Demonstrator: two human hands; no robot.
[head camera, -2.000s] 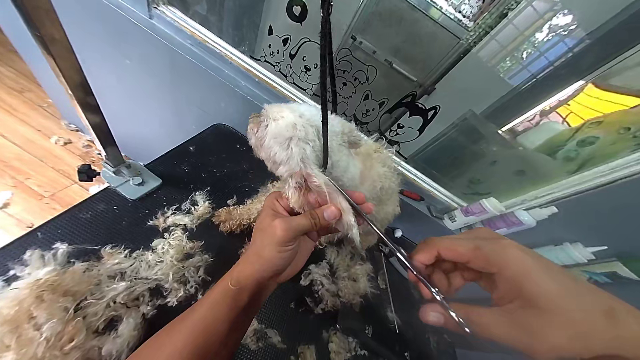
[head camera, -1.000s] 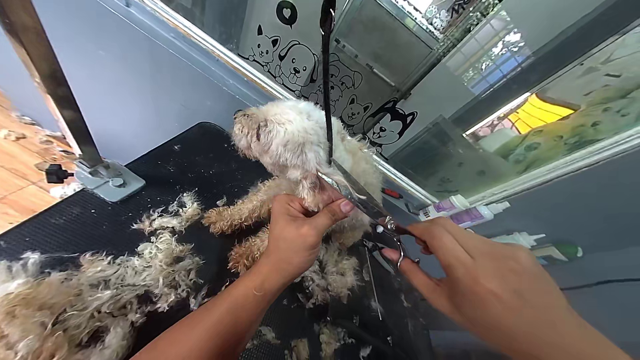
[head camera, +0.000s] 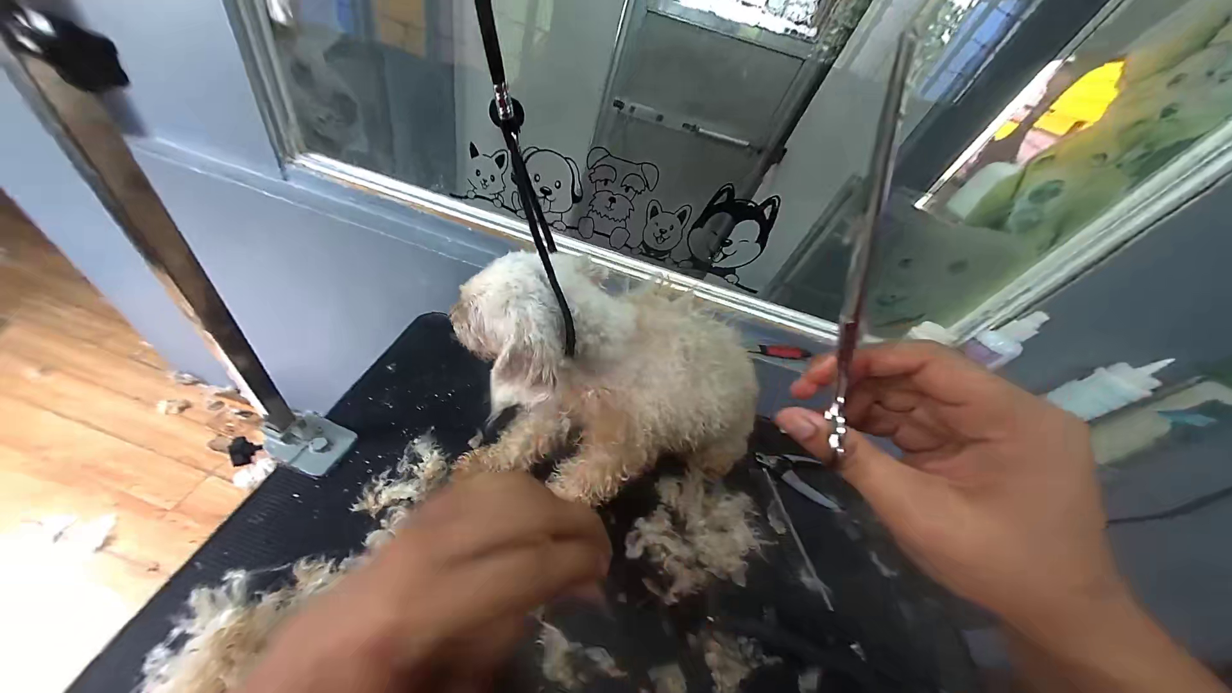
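Note:
A small cream-coloured curly dog (head camera: 664, 371) sits on a black grooming table (head camera: 404, 385), facing left, with a black grooming loop (head camera: 539, 217) around its neck. My right hand (head camera: 953, 462) holds metal grooming scissors (head camera: 871, 212) upright to the right of the dog, blades pointing up and seen edge-on. My left hand (head camera: 462, 577) is blurred, in front of the dog's front paws and over the table; its fingers are curled, and whether anything is in them cannot be told. Clumps of cut fur (head camera: 698, 539) lie below the dog and at the lower left.
The grooming arm's metal post (head camera: 164, 221) is clamped to the table's left edge. A metal comb (head camera: 799, 544), a plier-like tool (head camera: 804, 481) and a red-handled tool (head camera: 784, 352) lie right of the dog. Plastic bottles (head camera: 1107, 390) stand at the right. A window with dog drawings (head camera: 611, 197) is behind.
My left hand has let go of the fur by the dog's ear and moved down toward the camera. The scissors have left the dog's neck and now point upward. The view has shifted.

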